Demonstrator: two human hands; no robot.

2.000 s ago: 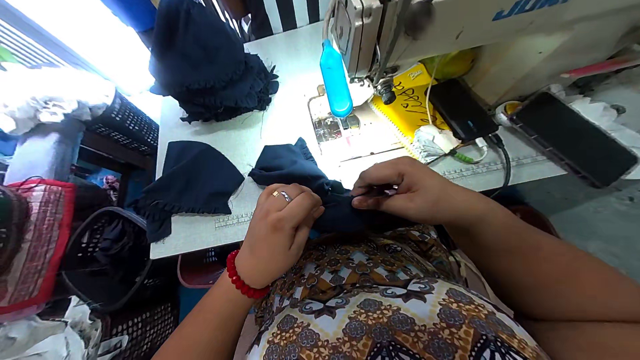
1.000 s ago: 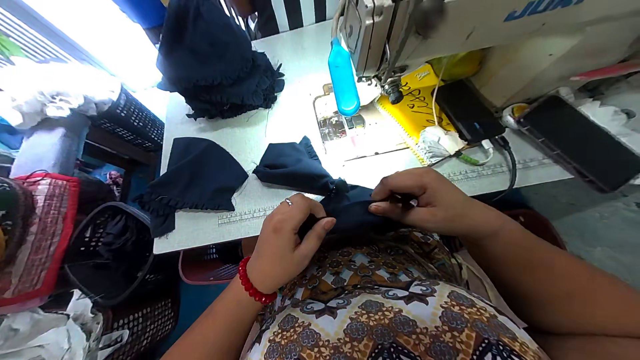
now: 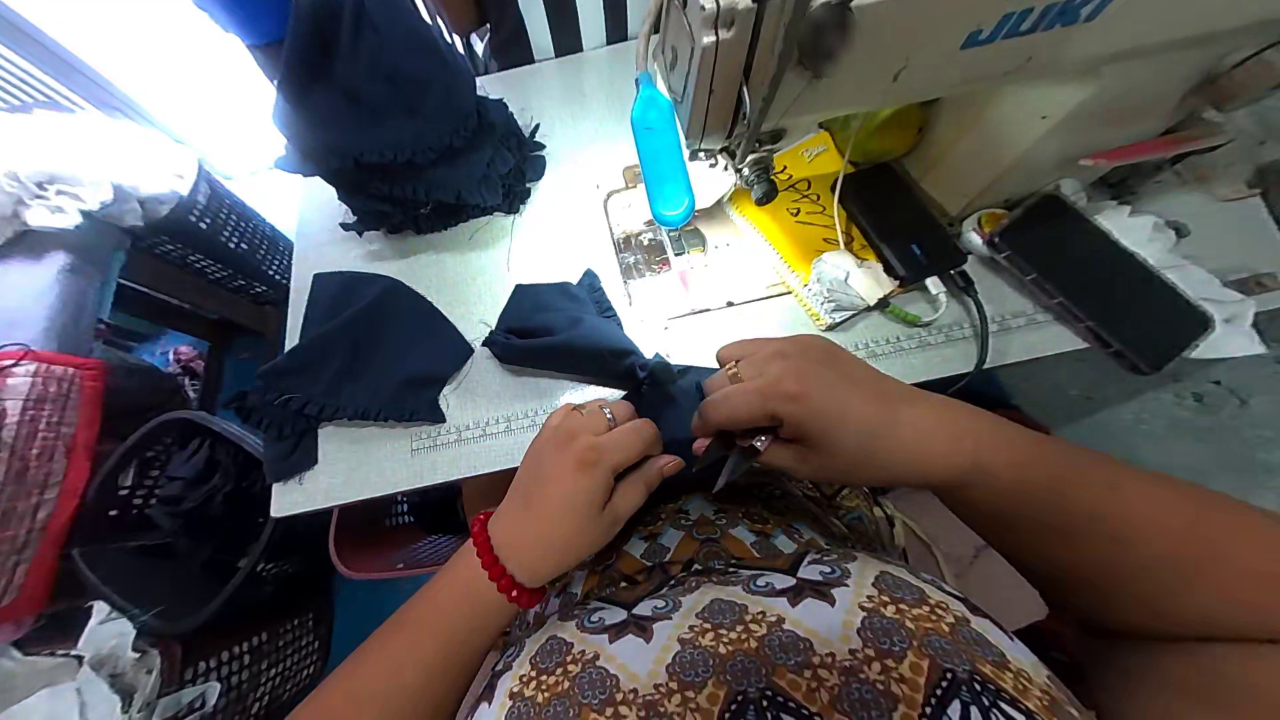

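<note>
At the table's front edge, my left hand [image 3: 590, 480] grips a dark navy fabric piece [image 3: 560, 330], whose far part lies on the table. My right hand [image 3: 800, 410] is closed around small metal snips [image 3: 738, 462], their pointed blades showing below the fingers, beside the same fabric. Another navy piece with a gathered edge [image 3: 375, 345] lies flat to the left. A pile of navy ruffled pieces [image 3: 400, 120] stands farther back. The Juki sewing machine [image 3: 900, 60] is at the upper right, with a blue tube-shaped object [image 3: 661, 150] hanging beside its needle area.
A yellow notebook [image 3: 800, 200], a black power bank [image 3: 900, 225] with cables and a smartphone [image 3: 1100, 280] lie right of the needle area. A measuring tape [image 3: 480, 432] runs along the table's front edge. Plastic baskets [image 3: 215, 235] holding fabric stand at the left.
The snips' blades now show under my right hand, which has turned beside the fabric. My left hand still holds the navy piece. The flat piece and the pile have not moved.
</note>
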